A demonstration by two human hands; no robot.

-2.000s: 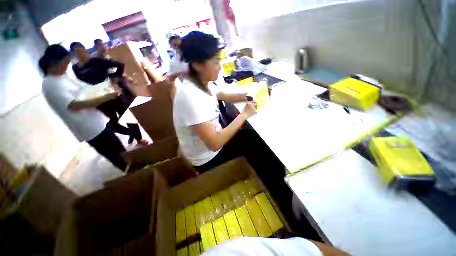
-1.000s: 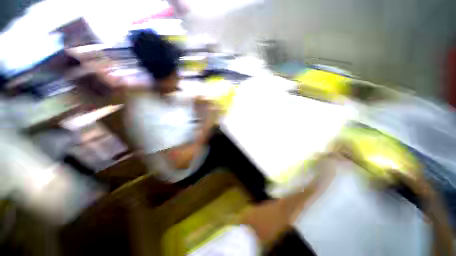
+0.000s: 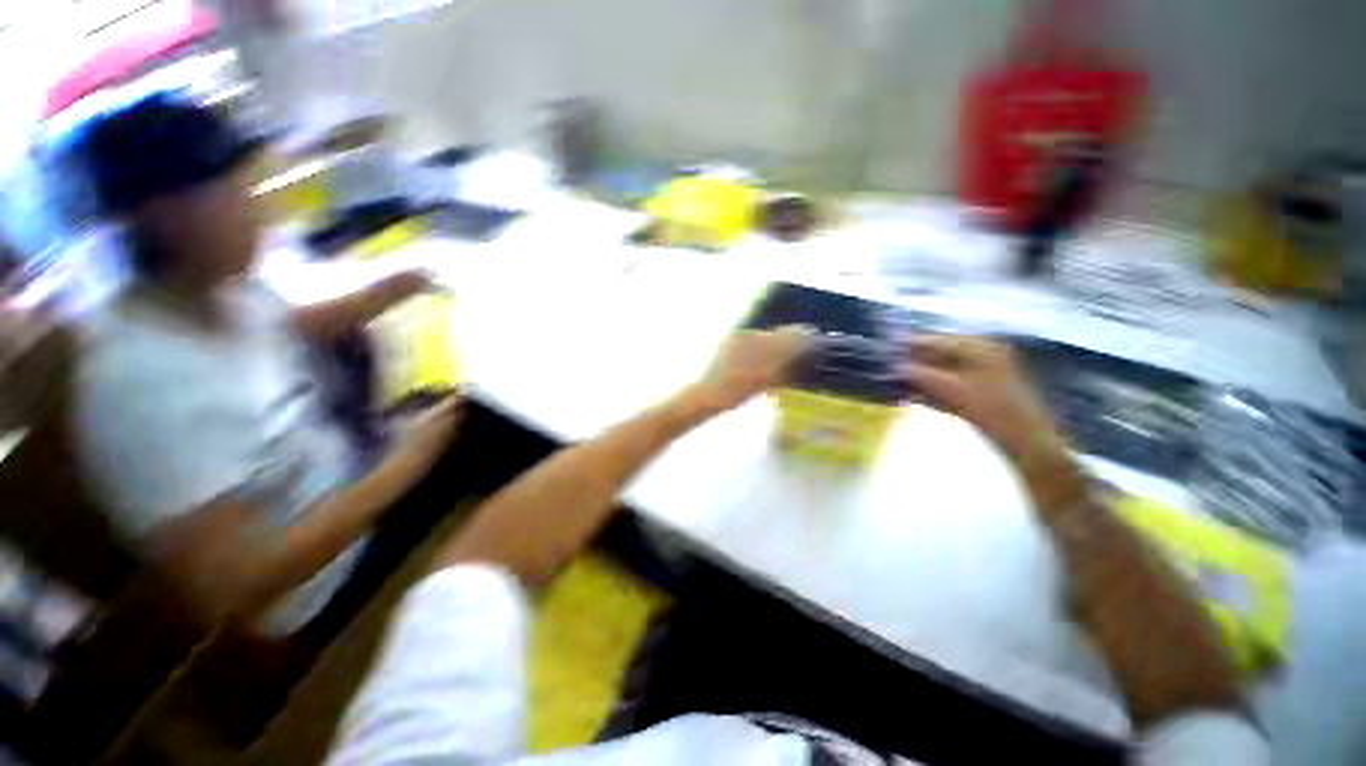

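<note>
A yellow box [image 3: 832,430] with a black upper part [image 3: 857,364] is between my hands over the white table [image 3: 959,554]. My left hand [image 3: 761,364] grips its left side and my right hand [image 3: 959,374] grips its right side. The picture is blurred, so I cannot tell whether the black part is an inner box sticking out of a yellow sleeve or the box's end. My fingertips are partly hidden against the dark strip behind.
A coworker [image 3: 195,359] at the left handles a yellow piece [image 3: 420,344]. Yellow boxes [image 3: 701,210] stand at the rear. Yellow packaging [image 3: 1213,576] and clear plastic [image 3: 1273,449] lie at right. A red bag [image 3: 1034,142] hangs on the wall. Yellow boxes fill a carton [image 3: 584,644] below.
The view has swung right. Both my hands have come together in front on the yellow and black box. One second ago they were farther apart, the right one at a yellow box on the strip.
</note>
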